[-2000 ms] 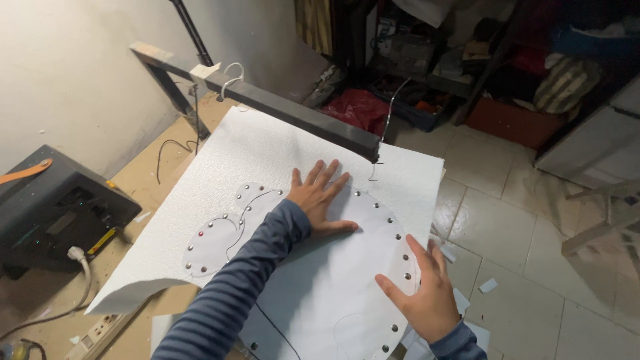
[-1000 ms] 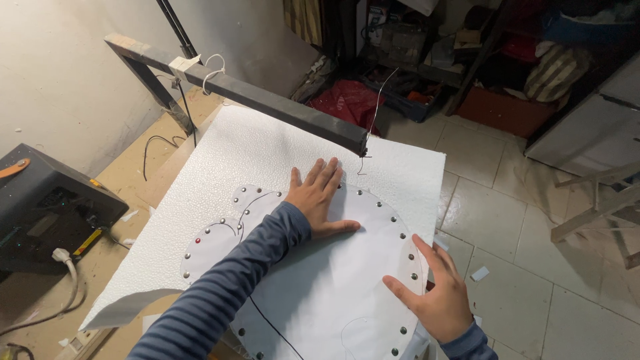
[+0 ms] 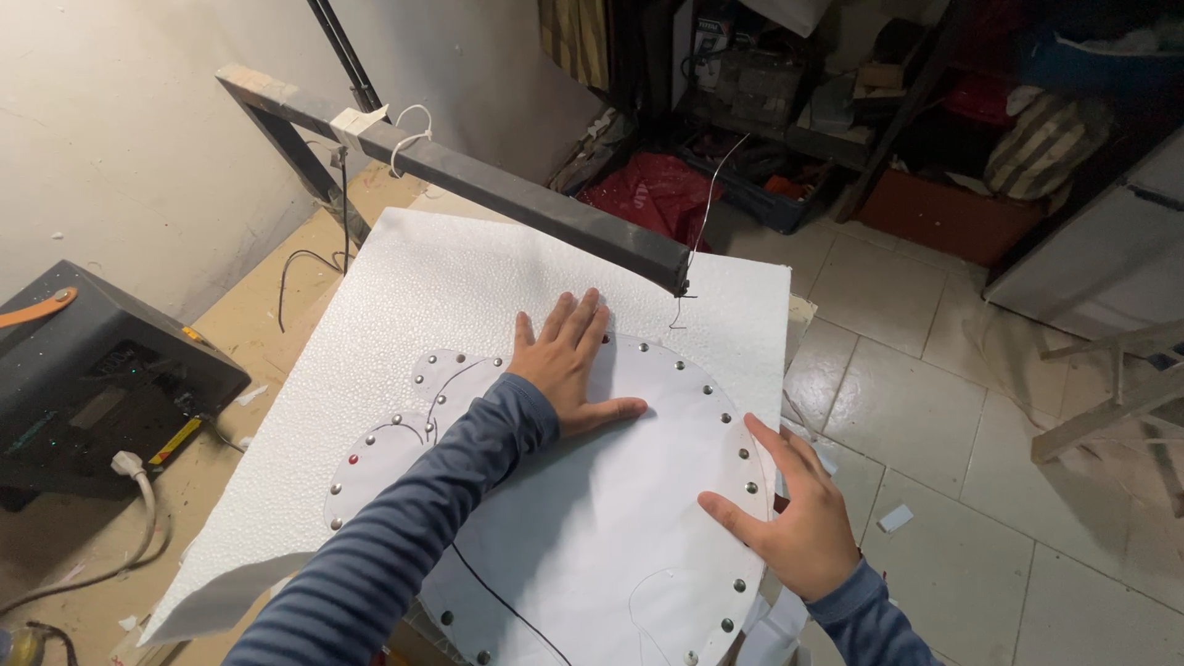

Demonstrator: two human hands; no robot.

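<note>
A white polystyrene foam sheet point(image 3: 370, 314) lies under a white paper pattern point(image 3: 592, 518) with drawn curved lines. Round-headed pins point(image 3: 708, 389), mostly silver and a few red, follow the pattern's edge. My left hand point(image 3: 569, 370) rests flat on the upper part of the paper, fingers spread. At the right edge my right hand point(image 3: 795, 509) touches the foam and paper with thumb and fingers apart; its underside is hidden. Above the sheet a dark metal arm point(image 3: 518, 199) ends near a thin wire point(image 3: 708, 213), which hangs down to the foam. A black line crosses the lower paper.
On the left of the wooden table point(image 3: 231, 342) stands a black power unit point(image 3: 111, 379) with an orange strap and a plugged-in white cable point(image 3: 143, 499). White offcuts point(image 3: 895, 518) lie on the tiled floor. Shelves with bags and boxes are at the back, a wooden stool point(image 3: 1110, 407) at right.
The foam sheet with its pinned paper has shifted a little relative to the metal arm, and both hands have moved with it. The hand poses look much the same.
</note>
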